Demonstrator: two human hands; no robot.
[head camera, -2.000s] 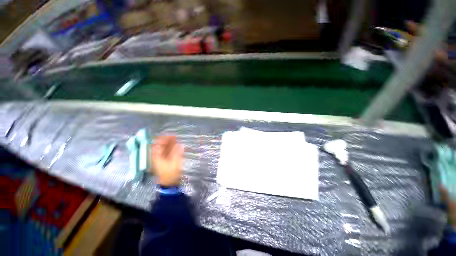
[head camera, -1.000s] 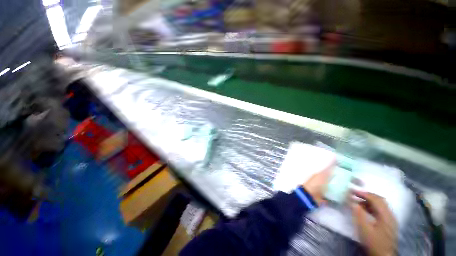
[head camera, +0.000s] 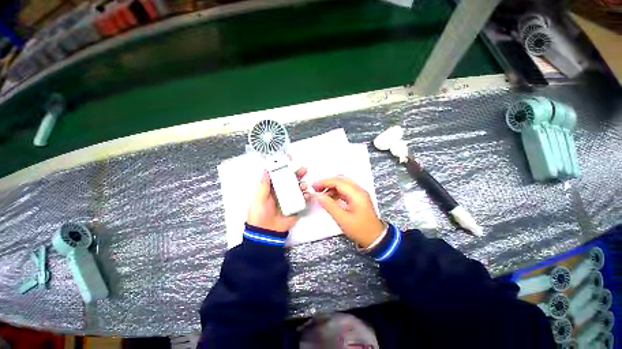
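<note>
My left hand holds a pale mint handheld fan, its round spoked head up, above white sheets. My right hand is just right of the handle, thumb and fingertips pinched together near a small pale thing too small to name. A black-handled brush with a white blunt head lies right of the sheets. Another mint fan lies at the left on the silvery bench cover, beside thin crossed mint parts.
Several mint fans lie side by side at the right. A blue crate of fans is at the lower right. The green conveyor behind carries a fan. A grey post stands at the bench's back edge. More fans lie at the upper right.
The view has swung back from the left. The fan between my hands is now clearly seen over the sheets, in my left hand. Two seconds ago my left hand was beside the fan at the left.
</note>
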